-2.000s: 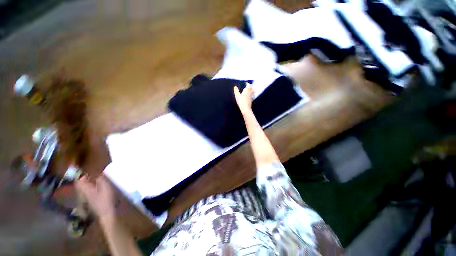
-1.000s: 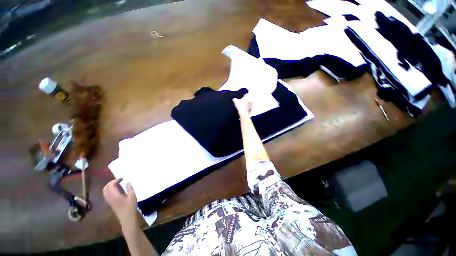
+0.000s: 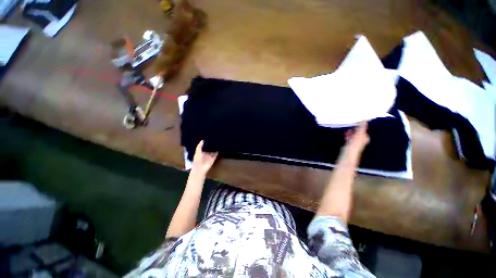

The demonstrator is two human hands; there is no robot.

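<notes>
A long black cut panel (image 3: 255, 117) lies spread on the table, with thin white sheet edges (image 3: 409, 163) showing under its right end, near side and left end. A loose, irregular white sheet (image 3: 353, 87) lies over its right part and beyond its far edge. My left hand (image 3: 204, 157) rests at the panel's near left edge, thumb and fingers apart. My right hand (image 3: 357, 136) is over the right part of the panel, fingertips at the white sheet's near edge; they are blurred, so a grip cannot be made out.
On the brown table (image 3: 261, 27), a brown feather duster (image 3: 182, 38), a small cluttered tray (image 3: 144, 51) and dark-bladed shears (image 3: 130, 92) lie to the left. More black and white pieces (image 3: 462, 103) lie at right. A thin pen-like item (image 3: 475, 220) lies near the right edge.
The folded black panel is now spread leftward over the white sheet beneath. My left hand has moved from the left end to the near edge. The view has turned.
</notes>
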